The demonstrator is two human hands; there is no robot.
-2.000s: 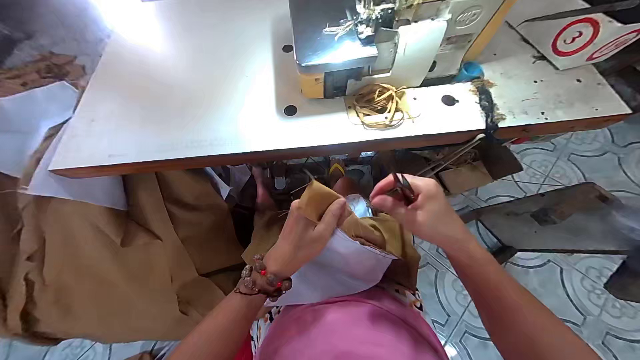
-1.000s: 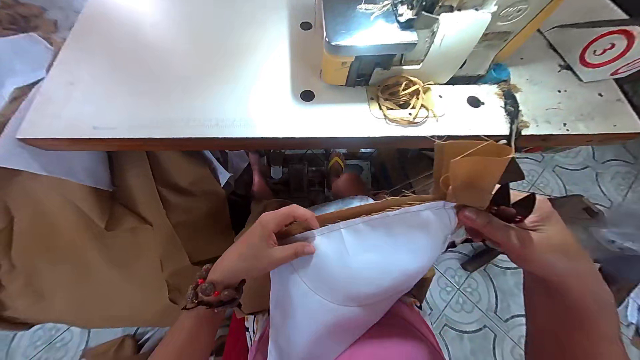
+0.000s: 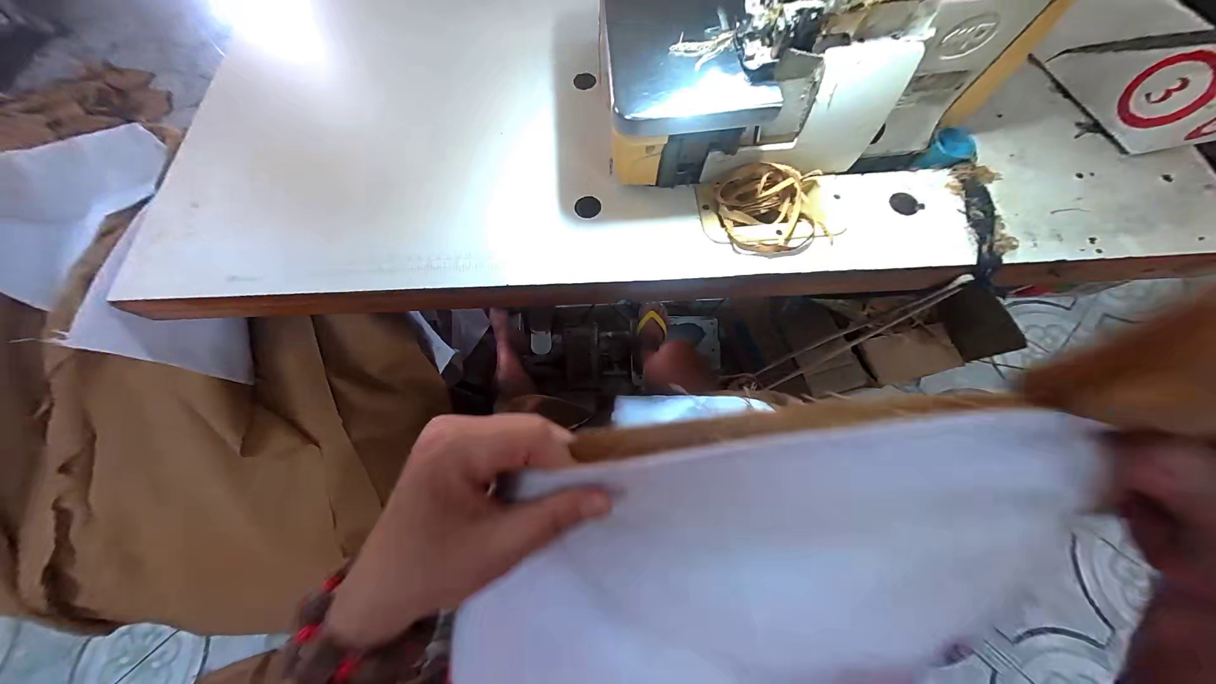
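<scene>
A white cloth panel (image 3: 779,551) with a brown fabric edge (image 3: 741,427) along its top is stretched between my hands, in front of the sewing table (image 3: 380,190). My left hand (image 3: 484,513), with a beaded bracelet at the wrist, pinches its upper left corner between thumb and fingers. At the far right, my right hand (image 3: 1164,503) is blurred and holds the other end. Brown fabric (image 3: 1130,370) sticks up above it, also blurred. Whether the dark scissors-like tool is still in the right hand cannot be made out.
An overlock sewing machine (image 3: 741,85) stands on the table, with a coil of tan strips (image 3: 768,204) beside it. Brown fabric (image 3: 209,475) and white pieces (image 3: 66,199) hang at the left. Below the table are feet by the pedals and a cardboard box (image 3: 907,351).
The cloth was bunched between my hands two seconds ago and is now spread wide. My right hand has moved right, away from the left hand. The dark tool seen in it earlier is no longer distinguishable.
</scene>
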